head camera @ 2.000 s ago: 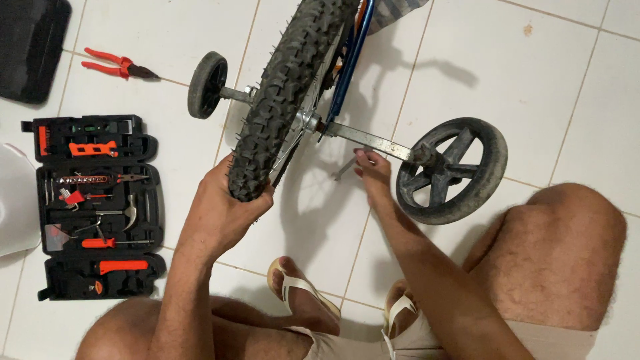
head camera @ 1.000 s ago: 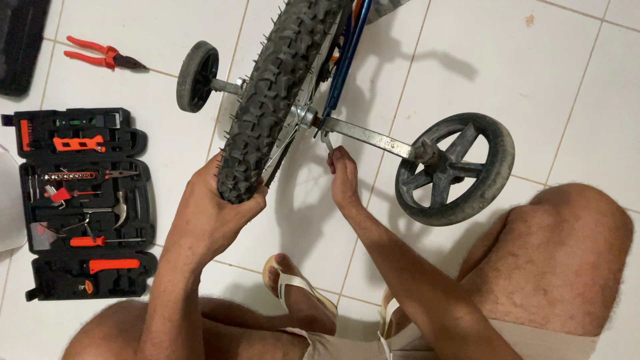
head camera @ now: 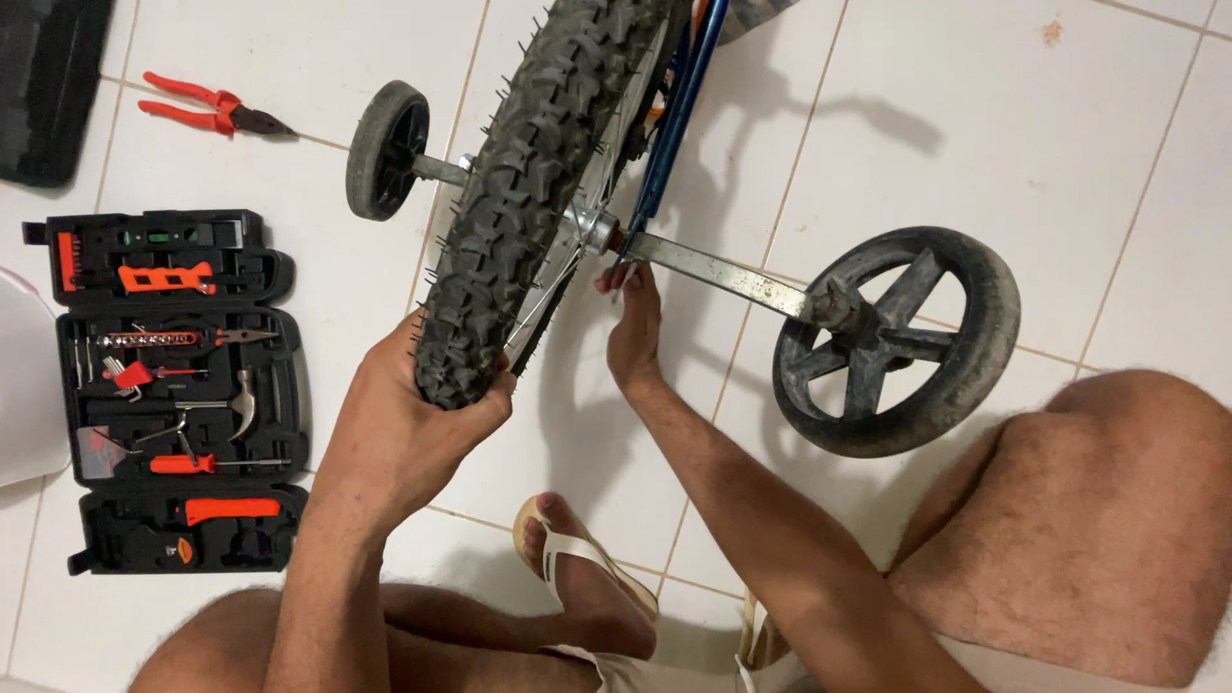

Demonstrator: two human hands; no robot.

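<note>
My left hand (head camera: 409,414) grips the bottom of the knobby bicycle tire (head camera: 525,183). Beneath the flat metal training-wheel bracket (head camera: 722,274), close to the wheel hub (head camera: 592,229), my right hand (head camera: 635,313) holds a slim metal tool, probably a wrench, mostly hidden by the fingers and bracket. That bracket runs right to a large black training wheel (head camera: 895,342) with a spoked plastic centre. A smaller-looking training wheel (head camera: 388,151) sticks out on the left of the tire. The blue frame tube (head camera: 683,111) reaches down to the hub.
An open black tool case (head camera: 183,395) with a claw hammer (head camera: 245,404), pliers and screwdrivers lies on the tiled floor at left. Red-handled pliers (head camera: 226,111) lie above it. A black case (head camera: 48,87) and a white rounded object (head camera: 24,375) are at the left edge.
My right hand has moved left and up from under the bracket's middle to beside the hub, with the metal tool in it. The left hand stays on the tire.
</note>
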